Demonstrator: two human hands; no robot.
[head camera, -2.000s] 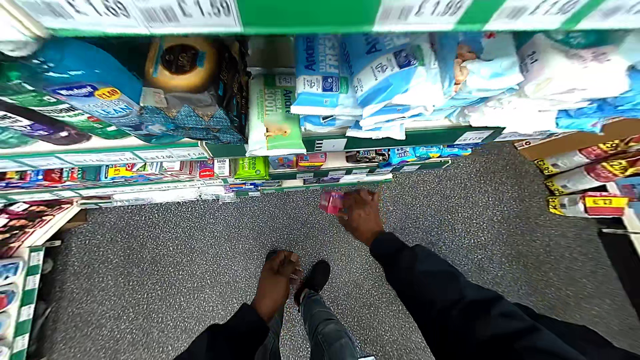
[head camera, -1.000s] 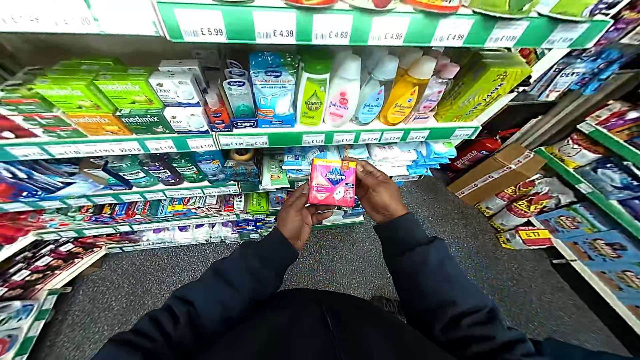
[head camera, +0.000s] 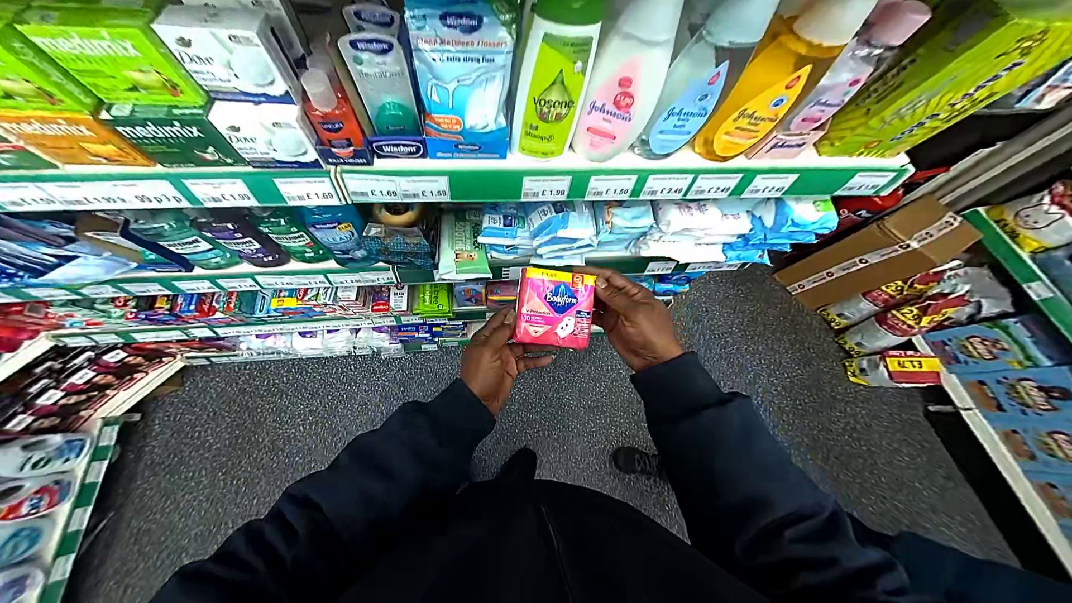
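A pink Bodyform sanitary pad pack (head camera: 554, 308) is held upright between my two hands, its printed front towards me. My left hand (head camera: 496, 356) grips its lower left edge, with the fingers partly behind it. My right hand (head camera: 634, 320) holds its upper right side. Behind the pack, the lower shelf carries baby wipes packs (head camera: 548, 230) and a green and white wipes pack (head camera: 463, 243). On the shelf above stand a Vosene shampoo bottle (head camera: 556, 84) and several Johnson's bottles (head camera: 624, 92).
Green shelf edges (head camera: 469, 186) with price labels run across the front. Soap boxes (head camera: 109, 59) and mouthwash bottles (head camera: 180, 239) stand at left. A cardboard box (head camera: 875, 251) leans at right beside wrapped packs (head camera: 909, 314). Toilet roll packs (head camera: 33, 494) sit at lower left.
Two seconds ago the pink pack was in my right hand alone, low near the bottom shelf. One second ago both hands held it up. The view has shifted over the shelves.
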